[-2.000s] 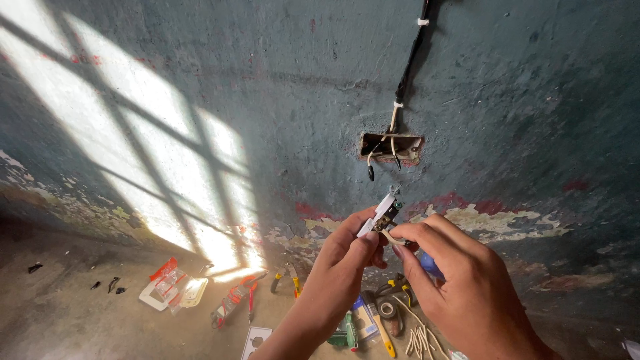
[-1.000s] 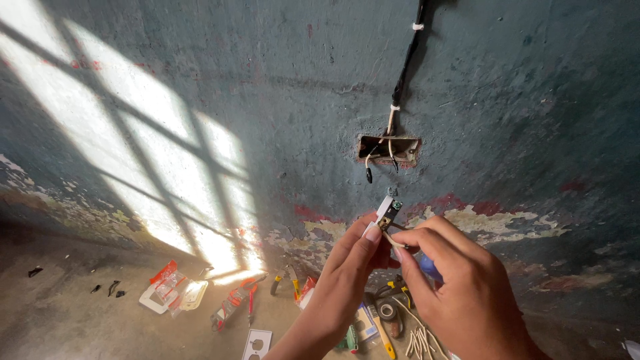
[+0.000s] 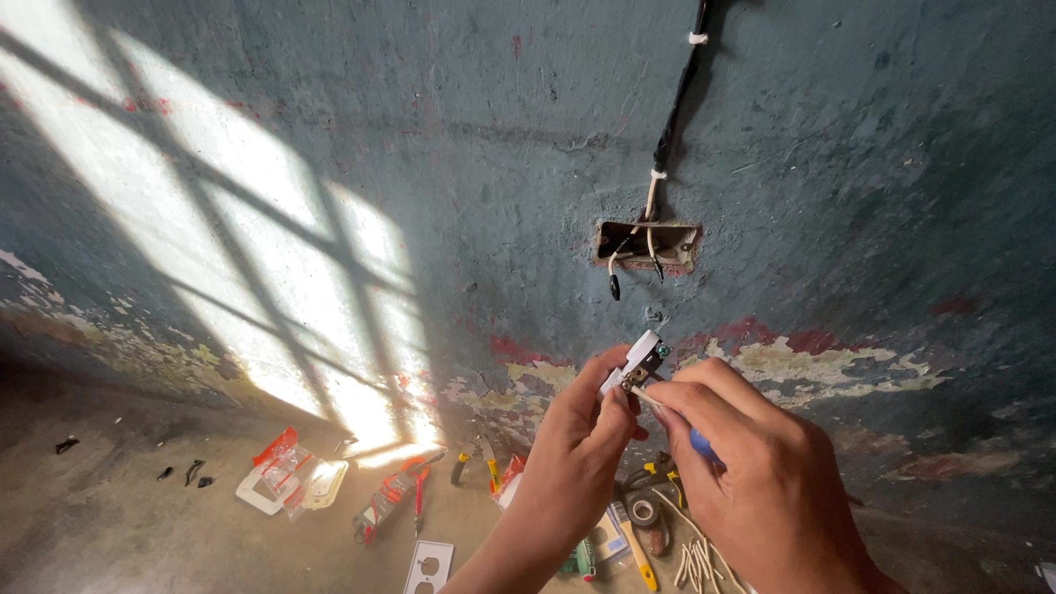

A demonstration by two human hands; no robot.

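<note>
My left hand [image 3: 582,433] grips a white electrical receptacle [image 3: 641,355] by its sides, its dark back and a green screw facing right. My right hand [image 3: 747,454] pinches a cream insulated wire [image 3: 648,398] whose end lies at the receptacle's terminal side. A blue handle [image 3: 704,445] shows under the right fingers; the rest of that tool is hidden. Above both hands, a recessed metal wall box [image 3: 685,243] holds two cream wires with black-taped ends [image 3: 615,287], which hang out of it. A black-wrapped cable [image 3: 678,107] runs down the wall into the box.
On the floor lie a white outlet cover plate [image 3: 444,554], plastic packaging [image 3: 289,478], a clamp meter [image 3: 386,502], pliers [image 3: 476,464], a roll of black tape [image 3: 643,511], a paintbrush [image 3: 634,549] and short cream wire pieces [image 3: 697,565]. The wall's paint is peeling near the floor.
Both hands stay close together at the receptacle. The receptacle has tilted slightly between them, and the right fingers remain at the wire.
</note>
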